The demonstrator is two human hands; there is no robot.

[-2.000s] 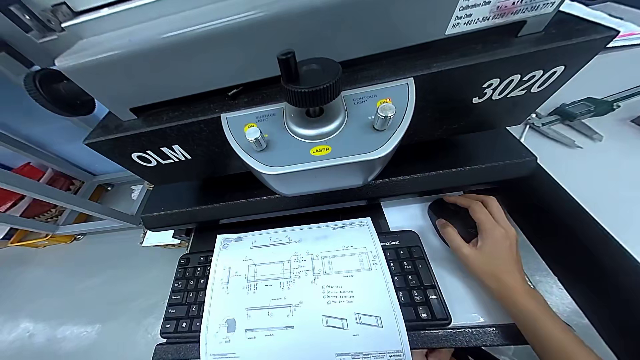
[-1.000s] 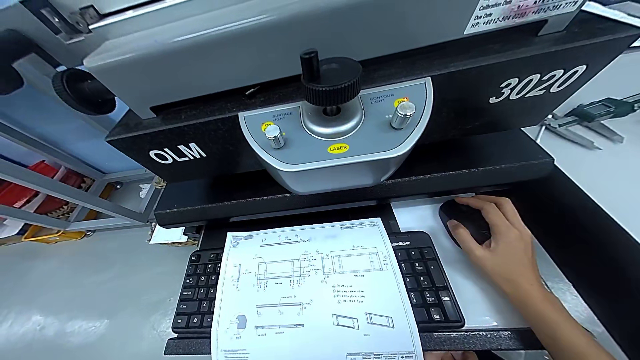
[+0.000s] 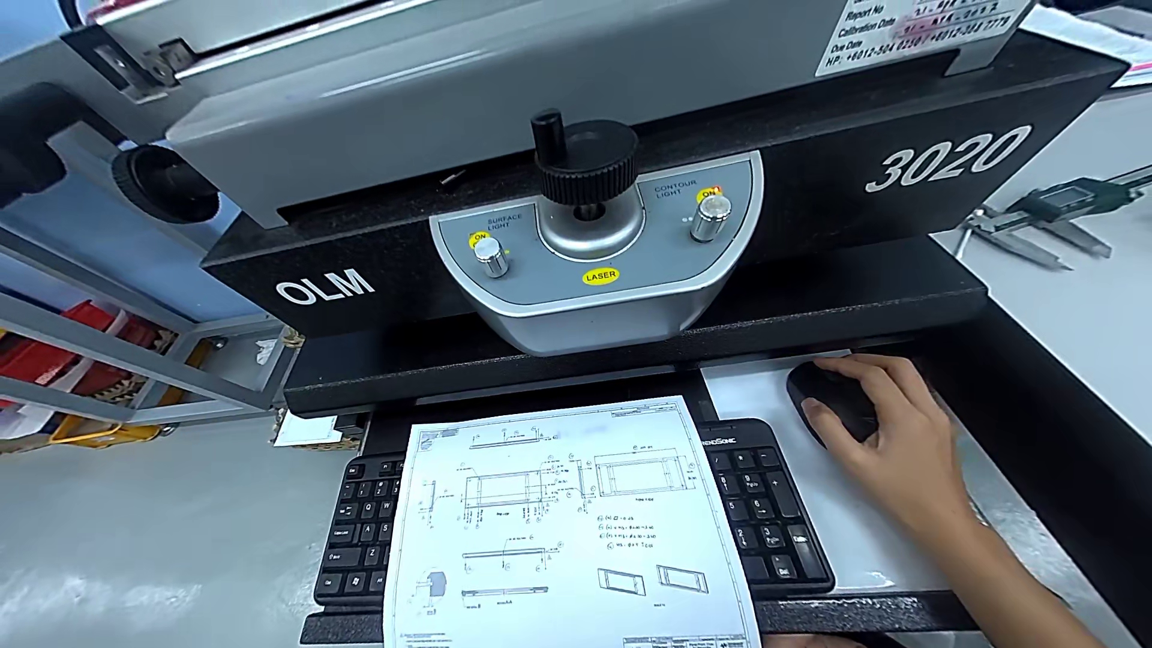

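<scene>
My right hand (image 3: 900, 441) rests over a black computer mouse (image 3: 832, 403) on a white surface right of the keyboard. Only a sliver of my left hand (image 3: 805, 641) shows at the bottom edge, below the keyboard tray; its fingers and any hold are hidden. A printed sheet of technical drawings (image 3: 567, 531) lies across the middle of a black keyboard (image 3: 781, 513), whose two ends show. Beyond them stands a measuring machine with a black base (image 3: 378, 315), a grey control panel (image 3: 598, 270) with two silver knobs, and a black knurled handwheel (image 3: 588, 166).
A digital caliper (image 3: 1066, 211) lies on the white table at the right. A grey metal rack (image 3: 135, 360) with red items stands at the left. A black hand knob (image 3: 165, 183) sticks out at the machine's upper left. The black tray edge (image 3: 864, 614) runs below the keyboard.
</scene>
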